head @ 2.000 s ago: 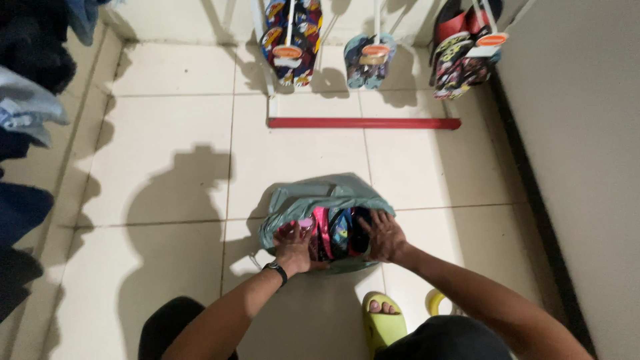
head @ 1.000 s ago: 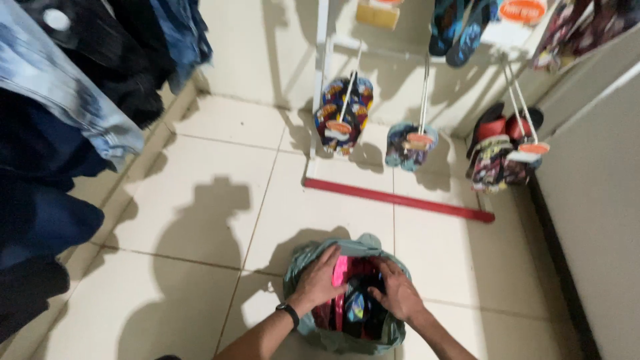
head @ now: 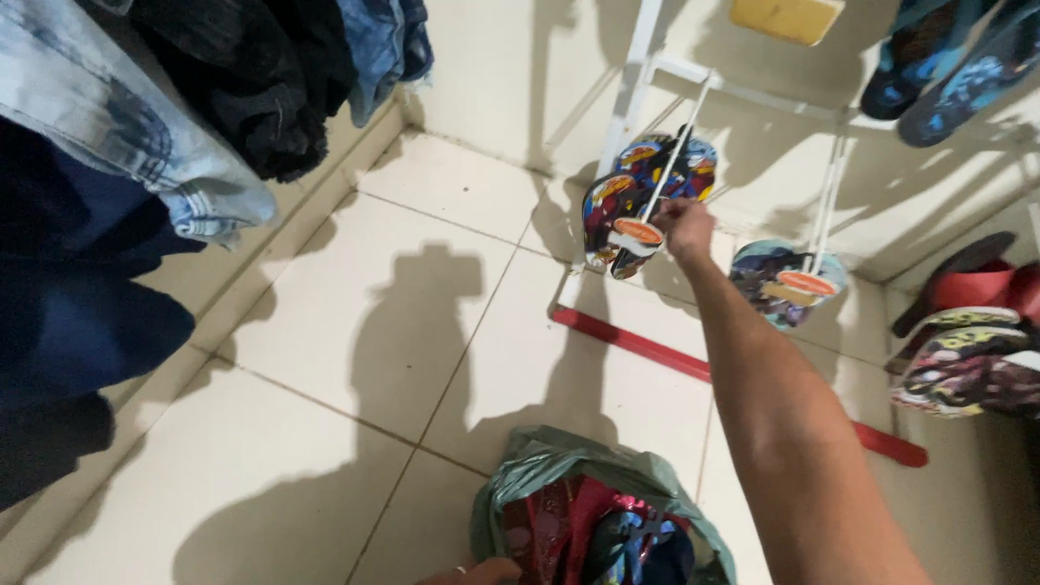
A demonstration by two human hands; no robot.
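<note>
At the bottom of the head view a green plastic bag (head: 540, 445) stands open on the floor, holding dark red, pink and blue items, some of them flip-flops. My left hand (head: 479, 571) is at the bag's left edge, partly cut off by the frame; its grip cannot be made out. Above, my right hand (head: 685, 227) is at the multicoloured flip-flops (head: 609, 207) that hang on a white display hook (head: 673, 162). Its fingers are bent beside the orange-and-white tag (head: 638, 233); whether they grip anything is unclear.
A white rack with a red base bar (head: 642, 345) holds more flip-flops (head: 780, 288). Other patterned pairs (head: 959, 366) hang at the right, blue ones (head: 959, 89) at the top right. Jeans (head: 122, 106) hang along the left over a ledge. Pale tiles (head: 325, 309) cover the floor.
My right hand has left the bag and reached up to the multicoloured flip-flops on the rack. My left hand has moved from the bag's opening to its left edge.
</note>
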